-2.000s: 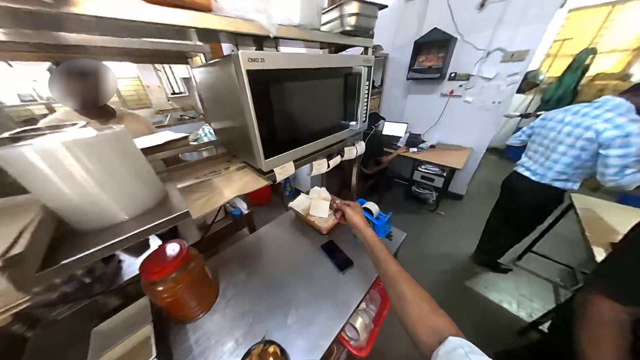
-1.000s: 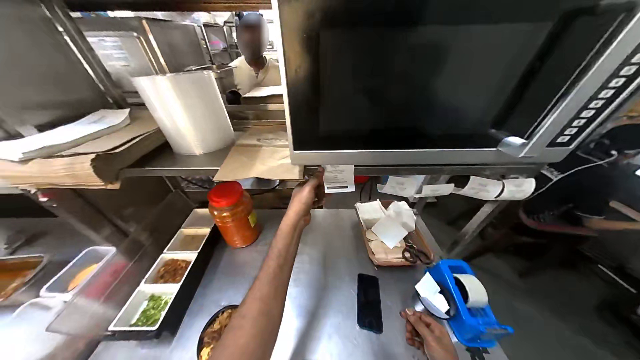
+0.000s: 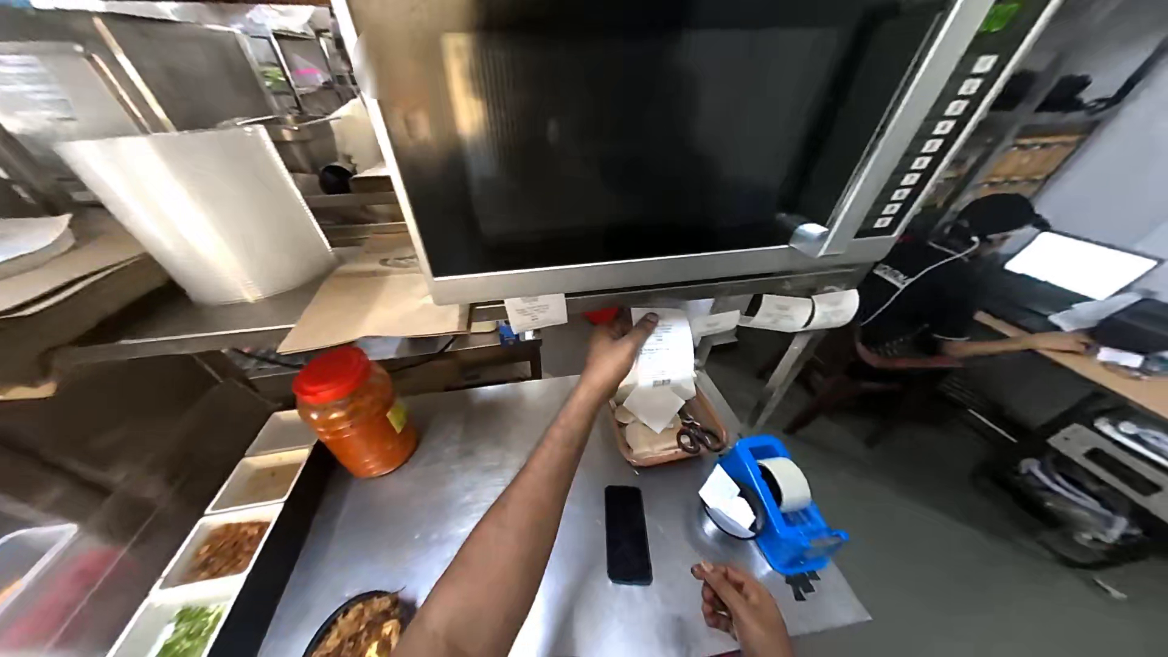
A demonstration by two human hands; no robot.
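My left hand reaches forward below the microwave oven and pinches a printed paper slip between thumb and fingers. Under the slip stands a small basket with paper pieces and scissors. Low at the right, my right hand is above the steel table's edge, fingers curled and nothing plainly visible in them. A black phone lies to its left, and a blue tape dispenser stands beyond it. A bowl of food is partly hidden by my left forearm.
The microwave oven fills the upper middle, its shelf edge holding other slips. At left are a red-lidded jar, food trays and a white container. A seated person is at a laptop on the right.
My left hand has moved right along the shelf edge from near the first slip and now grips a slip further right. My right hand stays low beside the phone.
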